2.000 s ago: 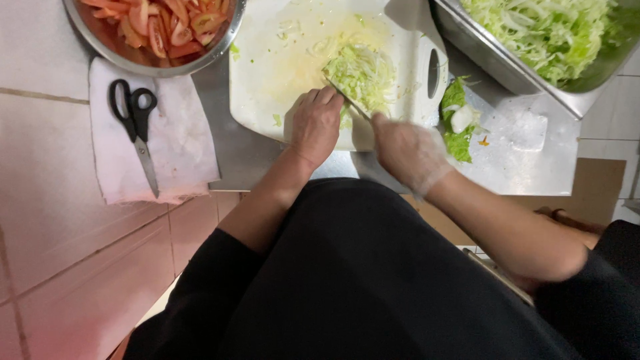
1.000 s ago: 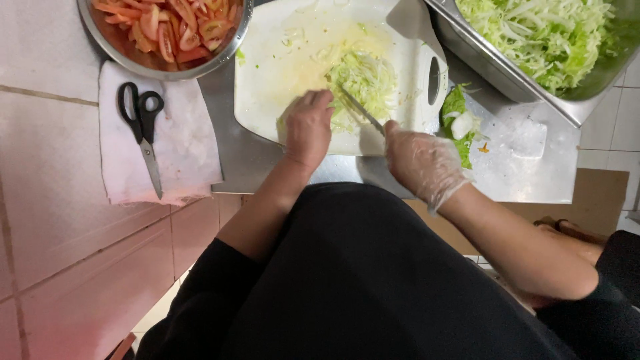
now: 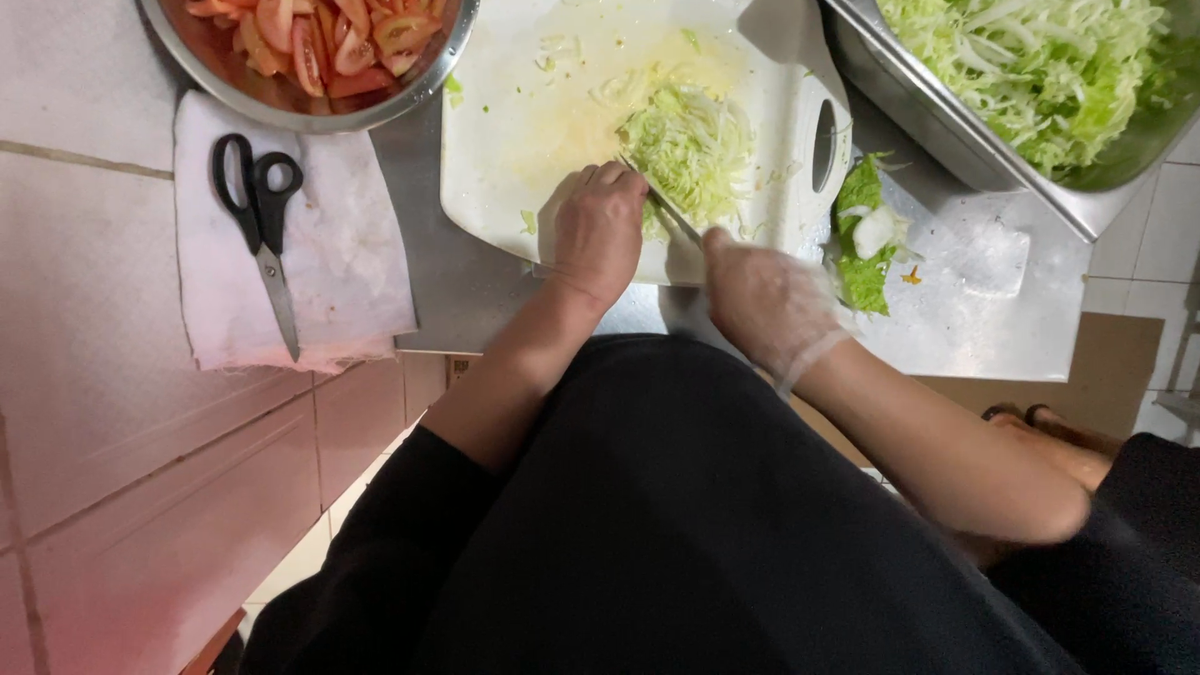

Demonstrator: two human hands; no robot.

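Observation:
My right hand point(image 3: 773, 305), in a clear plastic glove, is closed around the handle of a knife point(image 3: 670, 208). The blade slants up and left to the edge of a heap of shredded lettuce point(image 3: 689, 150) on a white plastic cutting board point(image 3: 525, 94). My left hand point(image 3: 602, 225) lies at the heap's lower left, knuckles up and fingers bent by the blade's tip. Its fingertips are hidden, so whether it holds any lettuce does not show.
A metal bowl point(image 3: 412, 105) of cut tomatoes stands upper left, above black-handled scissors point(image 3: 267, 220) on a white cloth point(image 3: 347, 244). At upper right is a metal pan point(image 3: 947, 112) of shredded lettuce. Lettuce scraps point(image 3: 864, 239) lie right of the board.
The knife and my right hand have shifted left since one second ago, bringing the blade beside my left hand's fingers. A gap showed between them then.

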